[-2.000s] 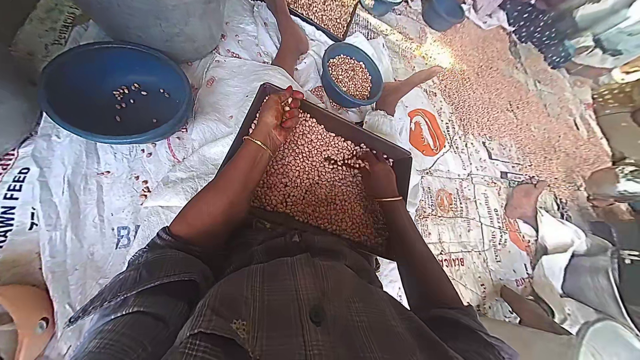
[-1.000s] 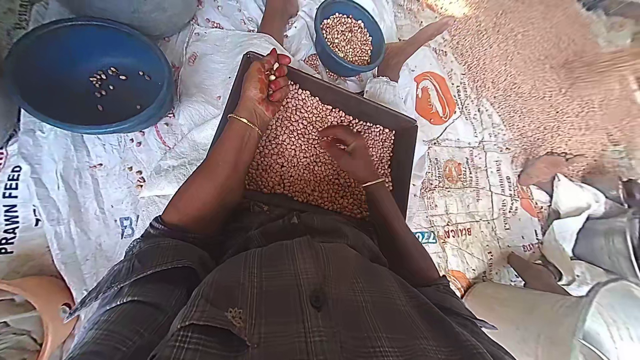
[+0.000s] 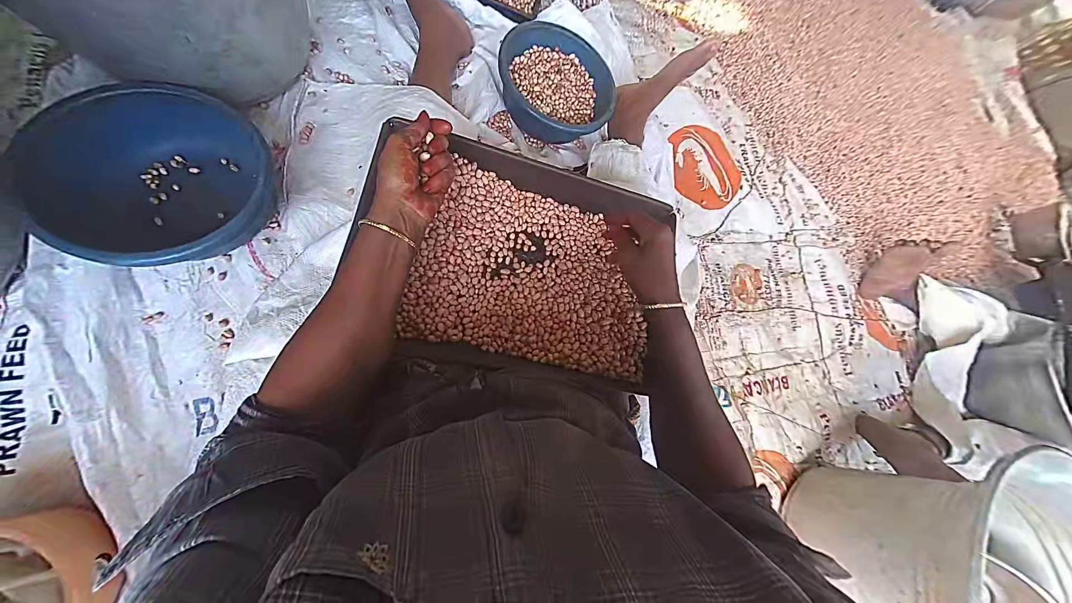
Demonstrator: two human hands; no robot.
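Observation:
On my lap lies a dark rectangular tray (image 3: 536,174) with a layer of pinkish shelled nuts or beans (image 3: 519,310); a small dark patch of its bottom shows near the middle. My left hand (image 3: 416,167), palm up over the tray's far left corner, has its fingers curled round a few pale kernels. At the right side, my right hand (image 3: 641,251) touches the kernels with bent fingers; whether it holds any cannot be told. A large blue basin (image 3: 142,109) with several kernels in it stands to the left. A smaller blue bowl (image 3: 557,130) full of kernels stands beyond the tray.
Printed woven sacks (image 3: 787,318) cover the ground. A wide spread of kernels (image 3: 863,109) lies at the far right. A large metal vessel (image 3: 193,42) stands at upper left, a metal container (image 3: 888,519) at lower right. Another person's bare feet (image 3: 657,92) flank the small bowl.
My right hand has moved from over the middle of the kernels to the tray's right side, and a bare patch now shows in the layer. My left hand stays near the far left corner, holding kernels.

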